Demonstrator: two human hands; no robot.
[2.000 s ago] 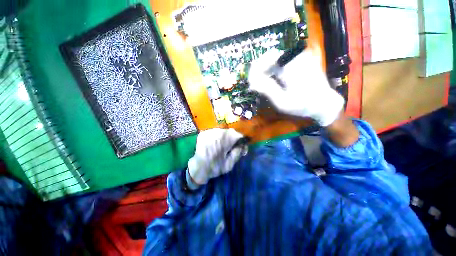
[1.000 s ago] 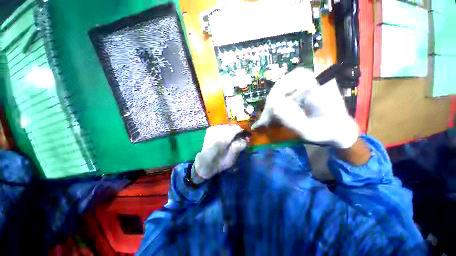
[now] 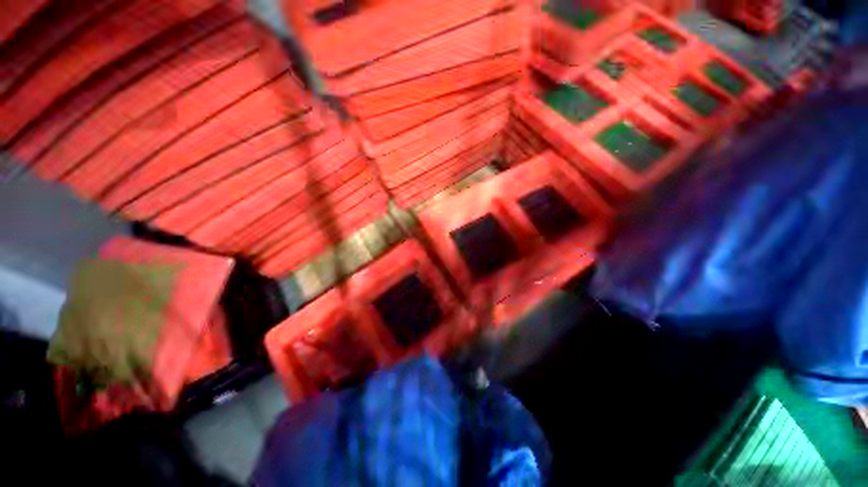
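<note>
Neither of my hands is in view. Red foam trays with rectangular openings lie nearest in front of me. One tray (image 3: 443,252) with dark openings sits low in the centre. Another tray (image 3: 609,119) at the upper right shows green boards (image 3: 630,146) in its openings. Tall stacks of red trays (image 3: 238,143) fill the upper left. The picture is blurred by motion.
Blue-coated sleeves or bodies (image 3: 723,228) are at the right and at the bottom centre (image 3: 400,428). A red box with a brownish-green cover (image 3: 119,314) stands at the left. A green mat with pale strips (image 3: 776,447) shows at the lower right.
The view has swung away from the bench to the red trays. Both gloved hands, the circuit board, the orange fixture and the screw tray have left the picture.
</note>
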